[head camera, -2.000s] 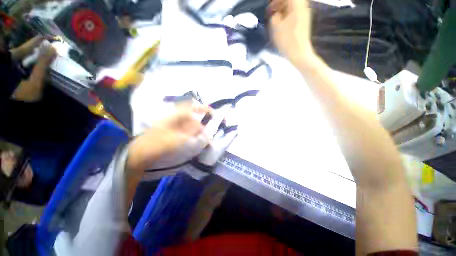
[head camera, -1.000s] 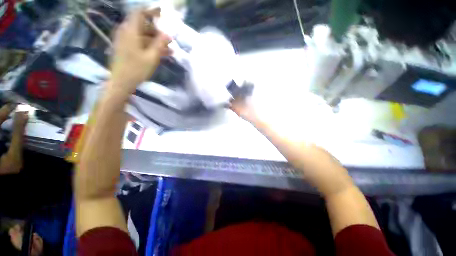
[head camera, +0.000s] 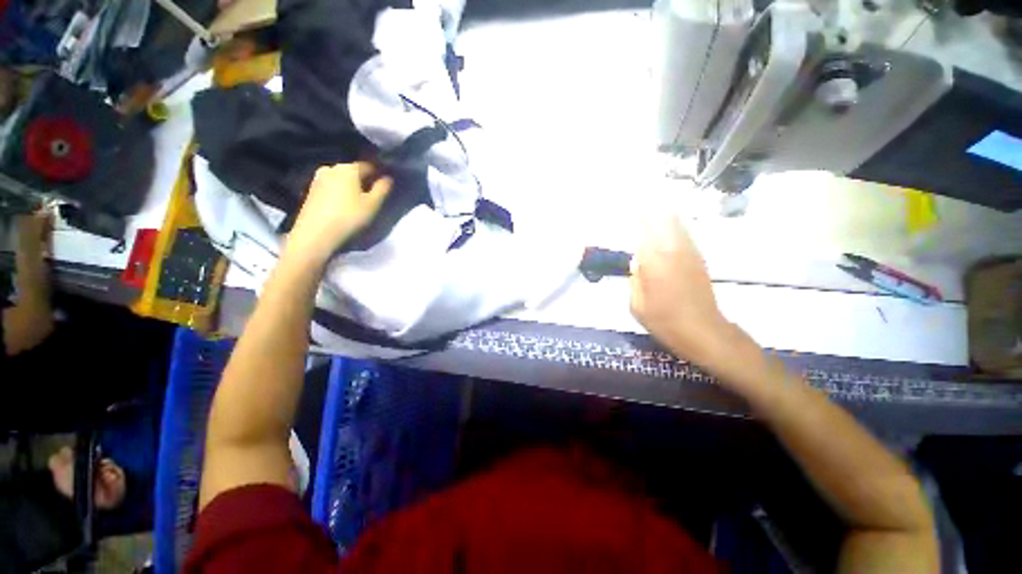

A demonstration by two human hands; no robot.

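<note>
A white garment piece with narrow black strips (head camera: pixel 409 275) lies bunched left of the sewing machine (head camera: pixel 773 101), up to the ruler edge. Black fabric (head camera: pixel 325 67) lies behind and partly over it. My left hand (head camera: pixel 340 207) rests on this cloth, fingers curled on the black fabric. My right hand (head camera: pixel 672 280) is closed on a small dark tab (head camera: pixel 606 262) at the end of the white cloth, in front of the presser foot. The tab sticks out to the left of my fingers; the fingertips are washed out by glare.
The ruler (head camera: pixel 628 361) runs along the table's front edge. A blue basket (head camera: pixel 387 448) stands below. A yellow frame (head camera: pixel 179 264) lies left. A red and blue tool (head camera: pixel 891 277) and a brown box (head camera: pixel 995 314) are right. Another person's arm (head camera: pixel 28 280) shows far left.
The view has swung right and steadied. My left hand has come down from the raised position onto the cloth. The cloth has settled left of the machine, and my right hand is nearer the needle area.
</note>
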